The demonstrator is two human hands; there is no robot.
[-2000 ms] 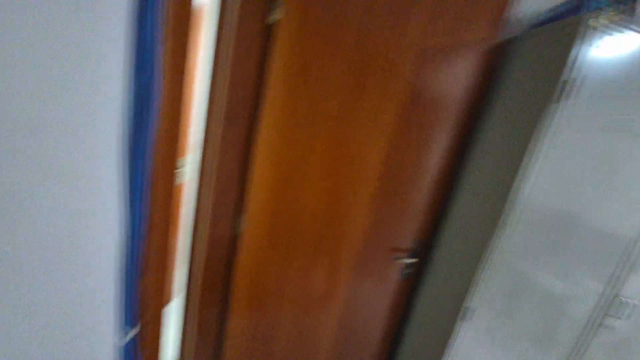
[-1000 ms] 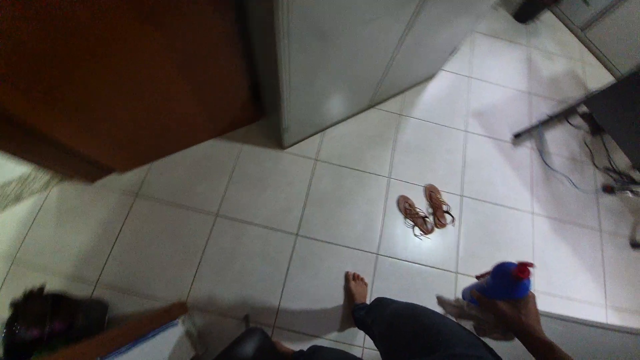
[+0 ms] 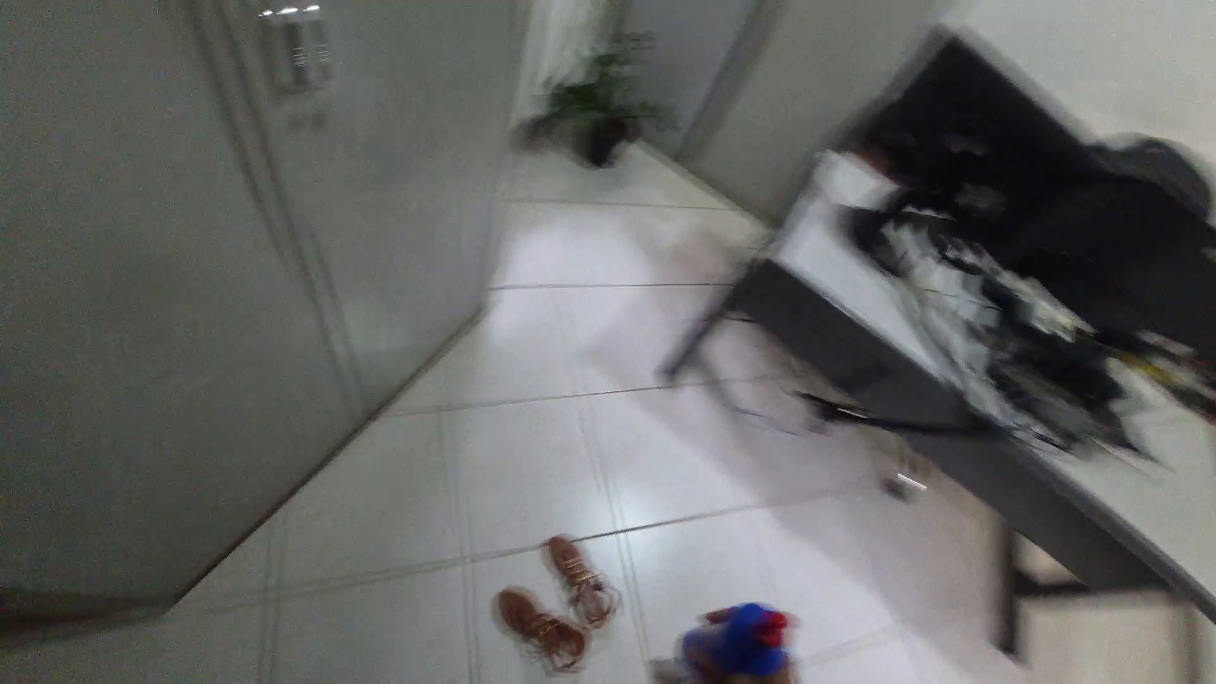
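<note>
A blue bottle with a red cap (image 3: pixel 746 638) shows at the bottom edge, right of centre, blurred by motion. My right hand (image 3: pixel 771 673) is around it, mostly cut off by the frame's lower edge. Something pale, perhaps a cloth (image 3: pixel 668 671), shows beside the bottle's lower left. A pair of brown strappy sandals (image 3: pixel 559 608) lies on the white tiled floor (image 3: pixel 513 475), to the left of the bottle. My left hand is out of view.
A grey metal cabinet (image 3: pixel 190 285) stands along the left. On the right is a desk (image 3: pixel 855 332) with dark legs, piled with blurred items, cables beneath it. A potted plant (image 3: pixel 603 104) stands at the far end by a wall.
The view has swung up and right, bringing the desk top and plant into view. My bare foot and dark-trousered legs, seen a second ago, are out of frame. The bottle remains in my right hand.
</note>
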